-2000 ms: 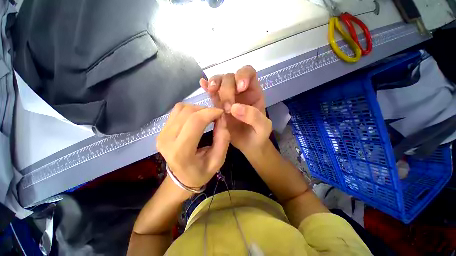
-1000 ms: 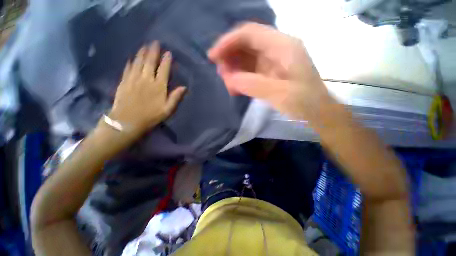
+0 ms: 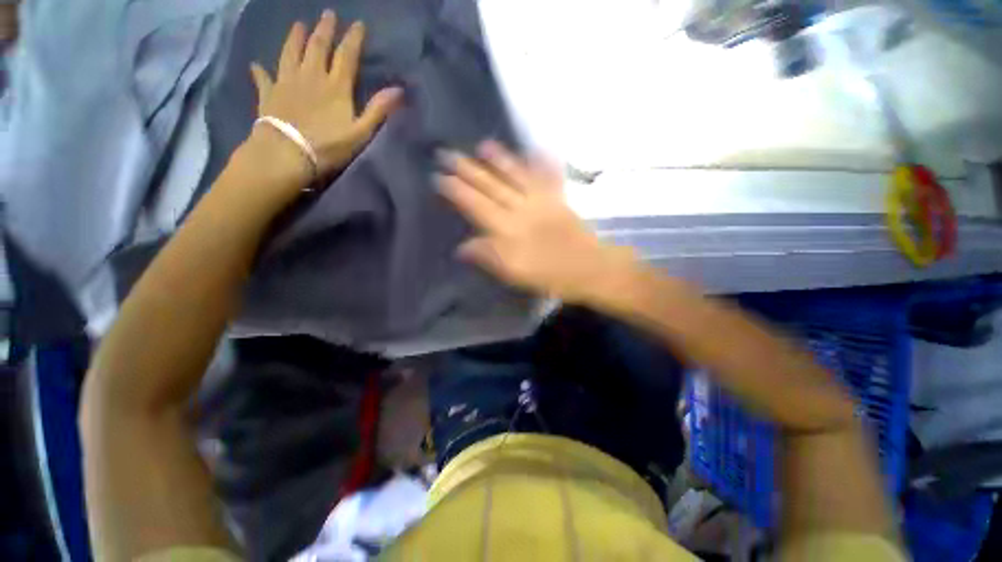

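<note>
A dark charcoal grey garment panel (image 3: 363, 253) lies on the left part of the table, with soft folds near its front edge. My left hand (image 3: 313, 104) lies flat on its upper part, fingers spread, holding nothing. My right hand (image 3: 527, 225), slightly blurred, is at the panel's right edge with fingers apart and palm down; whether it touches the cloth cannot be told. No pocket flap can be made out on the panel.
Paler grey cloth pieces (image 3: 88, 143) lie at the left. Scissors with yellow and red handles (image 3: 923, 216) lie at the right of the table. Blurred metal machine parts (image 3: 758, 22) show at the top. A blue crate (image 3: 857, 384) stands below the table at right.
My hands have parted from each other and moved onto the cloth, the left further up and the right lower than a second ago. The panel now lies flatter, without the flap showing.
</note>
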